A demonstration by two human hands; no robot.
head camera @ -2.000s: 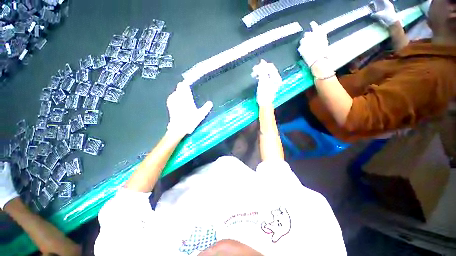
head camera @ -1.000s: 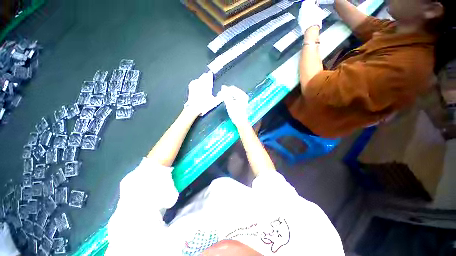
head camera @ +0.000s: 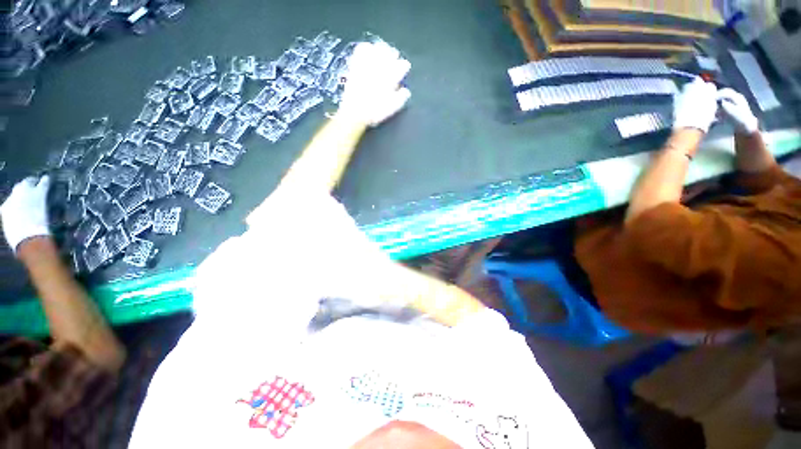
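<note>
Small silver-grey slotted pieces [head camera: 212, 197] lie loose in a wide single-layer group at the left and centre of the dark table. My left hand [head camera: 376, 83], in a white glove, is at the upper right end of this group, over its last pieces. Its fingers look curled, but whether it holds a piece is hidden. My right forearm shows low in the middle and passes behind my left sleeve; my right hand is hidden.
A gloved hand of another person [head camera: 26, 212] touches the group's left end. At right, a person in brown [head camera: 694, 241] works near ribbed rows [head camera: 597, 93] and stacked boards [head camera: 615, 44]. A dense heap [head camera: 66, 31] lies far left. Green table edge [head camera: 492, 213]; blue stool [head camera: 549, 298].
My left hand has moved left, away from the ribbed rows, to the loose pieces. My right hand has gone out of sight. The view has turned and shifted.
</note>
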